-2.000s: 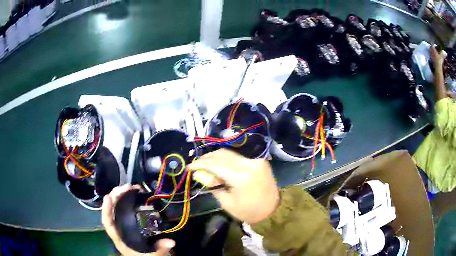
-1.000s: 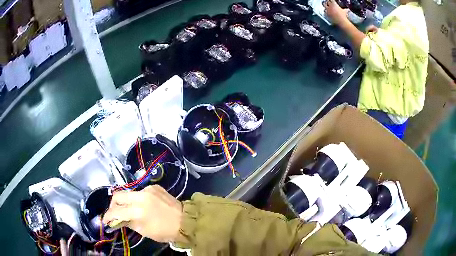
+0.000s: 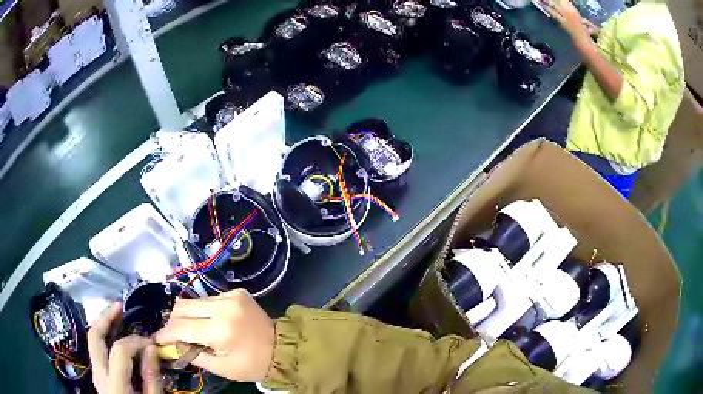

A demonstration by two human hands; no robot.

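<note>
My left hand (image 3: 119, 354) is low at the left, fingers bent around a dark camera module, mostly hidden between the hands. My right hand (image 3: 220, 331) is beside it, closed on a small tool with a yellowish handle (image 3: 167, 352); its tip is hidden. A white housing with a black hollow lies just behind the hands, largely covered. To its right, a second open housing (image 3: 266, 258) has red and blue leads across it. A third housing (image 3: 308, 223) has orange, red and yellow leads with small plugs hanging over its rim. Flat white brackets (image 3: 250, 142) stand behind.
A black module with colored leads (image 3: 54, 323) sits at the far left. Another module (image 3: 378, 154) lies beside the third housing; many more (image 3: 339, 58) fill the bench behind. An open carton (image 3: 632, 223) with white-and-black units is at lower right. A person in yellow (image 3: 632, 85) works at upper right.
The view has swung right and down since the first frame, bringing the carton fully in. My left hand, earlier holding a black module with its wired back showing, is now close against my right hand.
</note>
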